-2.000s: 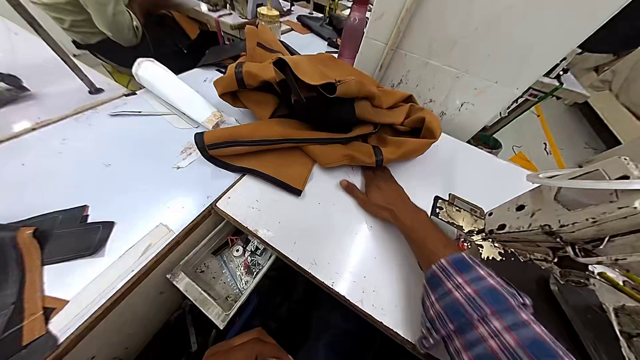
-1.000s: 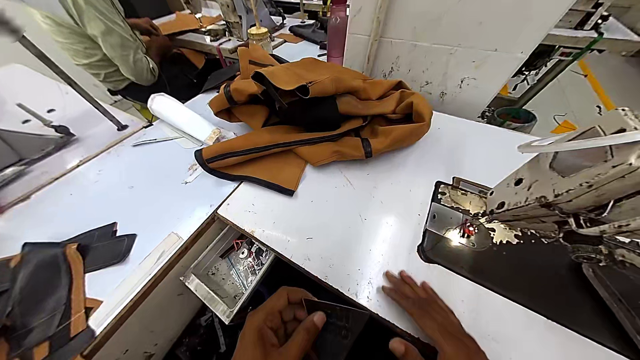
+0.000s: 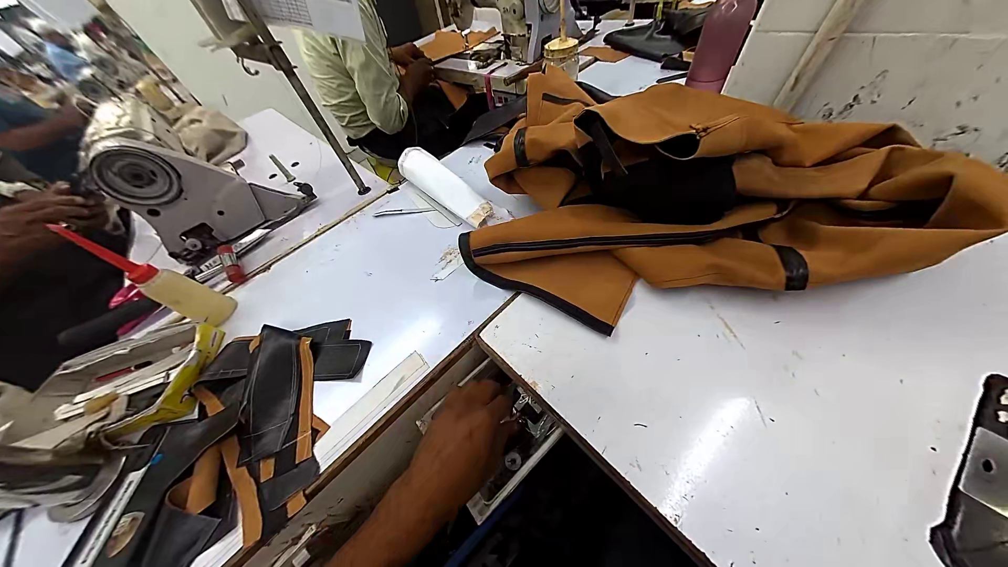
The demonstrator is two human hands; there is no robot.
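Observation:
My left hand [image 3: 472, 425] reaches into the small metal drawer [image 3: 516, 480] under the table edge, among small parts. Its fingertips are hidden, so any hold cannot be told. My right hand is out of view. On the white tabletop [image 3: 709, 370], above and right of the drawer, lies a crumpled tan garment [image 3: 693, 268] with black trim. Black and tan strips [image 3: 272, 394] are heaped left of the drawer. A white roll [image 3: 445, 187] lies beside the garment, and a metal sewing machine plate [image 3: 988, 472] shows at the right edge.
A glue bottle with a red nozzle [image 3: 185, 293] and a sewing machine [image 3: 157, 173] are at the left, near another person's hands. A person in a light green shirt [image 3: 358, 79] sits beyond the table. A pink bottle [image 3: 720, 47] stands behind the garment by the tiled wall.
My left hand, holding a dark flat piece near the table edge one second ago, is now in the drawer. My right hand has left the view. The view has swung left.

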